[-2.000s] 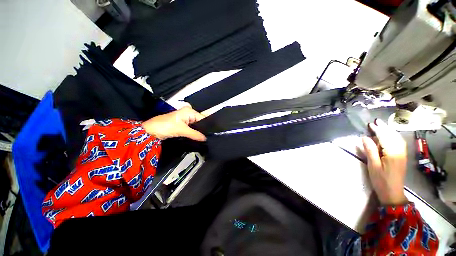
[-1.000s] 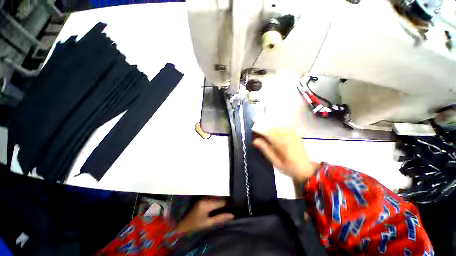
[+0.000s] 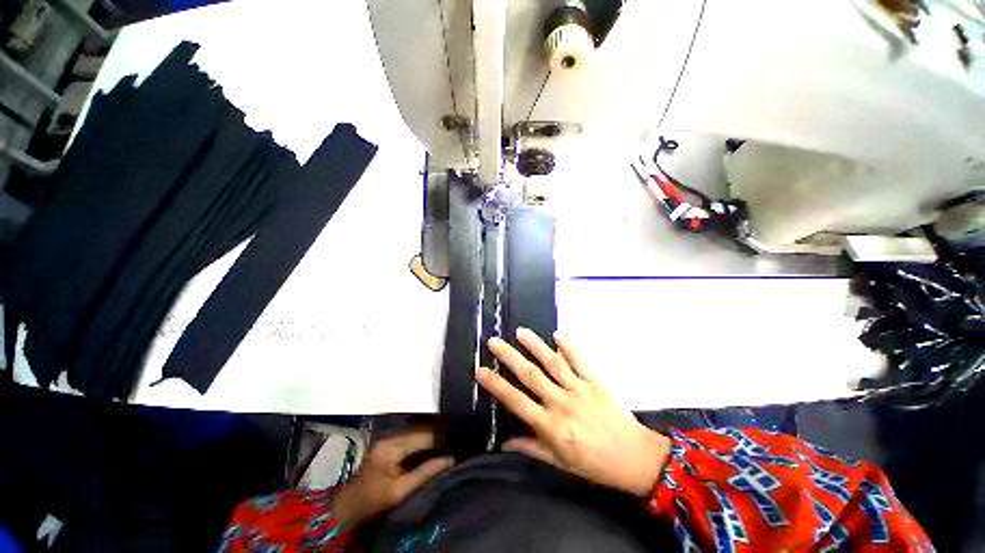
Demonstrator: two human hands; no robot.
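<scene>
A long black fabric panel (image 3: 530,270) runs from under the presser foot (image 3: 496,203) down to the table's front edge. A thin silvery-white zipper chain (image 3: 498,302) runs along it. My right hand (image 3: 562,416) lies flat on the panel with fingers spread, fingertips over the fabric near the zipper. My left hand (image 3: 394,472) is low at the table's front edge, beside the panel's lower left side, its fingers partly hidden by my dark clothing; whether it pinches the fabric cannot be told.
Fanned black strips (image 3: 130,216) lie at the left, with a single black strip (image 3: 275,259) beside them. The white sewing machine (image 3: 821,97) stands ahead, with red and black snips (image 3: 680,205) on its bed. A glossy black heap (image 3: 929,335) is at the far right.
The view has turned from the side to face the machine. My right hand has moved down from near the presser foot and spread flat on the panel. My left hand stays low.
</scene>
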